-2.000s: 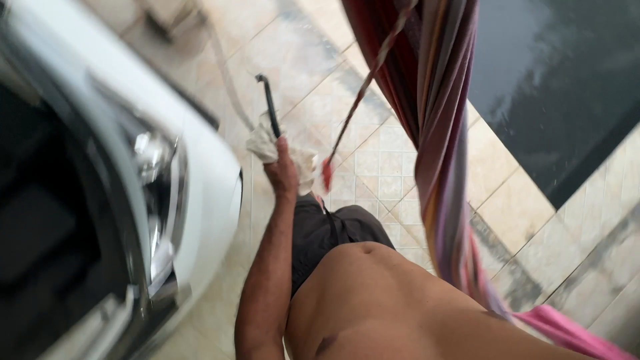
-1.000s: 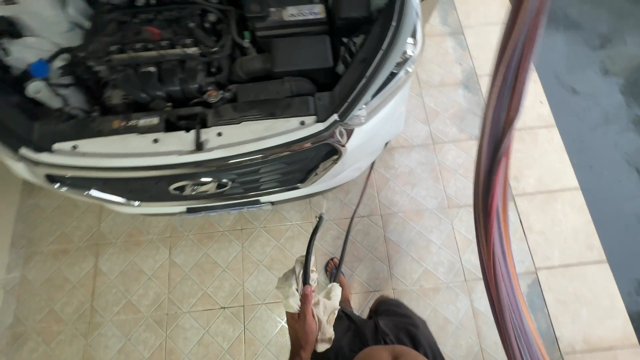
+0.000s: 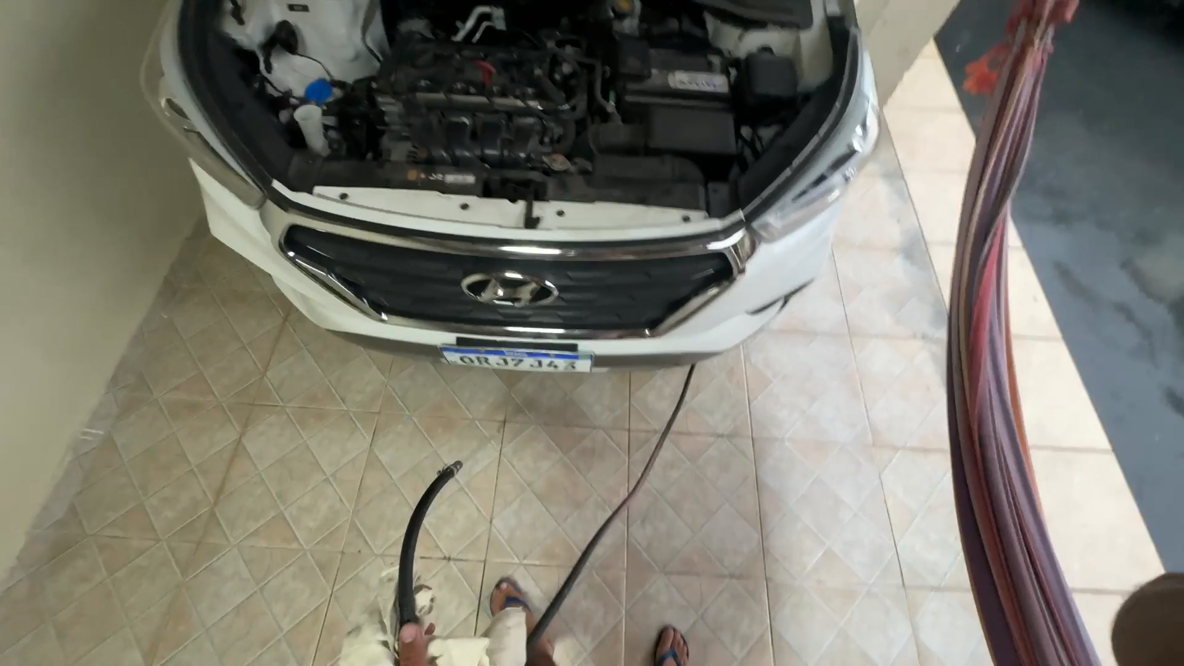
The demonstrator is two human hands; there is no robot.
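At the bottom edge my left hand (image 3: 413, 645) is closed around a black rubber hose (image 3: 413, 546), with only the thumb side showing. The hose curves upward to a metal fitting at its free end. A pale, crumpled cloth (image 3: 370, 629) lies bunched around this hand. Beyond the hose end stands a white Hyundai car (image 3: 786, 250), its engine bay (image 3: 472, 102) exposed. A thin dark hose (image 3: 638, 481) runs from beneath the front bumper towards my feet. My right hand is not in view.
A striped fabric hammock (image 3: 990, 370) hangs on the right, beside a dark wet surface (image 3: 1101, 231). A pale wall (image 3: 83, 185) rises at left. My feet in flip-flops (image 3: 671, 645) stand on floor tiles. A brown rounded thing (image 3: 1152, 622) at lower right is unclear.
The view has swung to the car's front, whose engine bay was out of view two seconds ago. My left hand still holds the black hose with the cloth.
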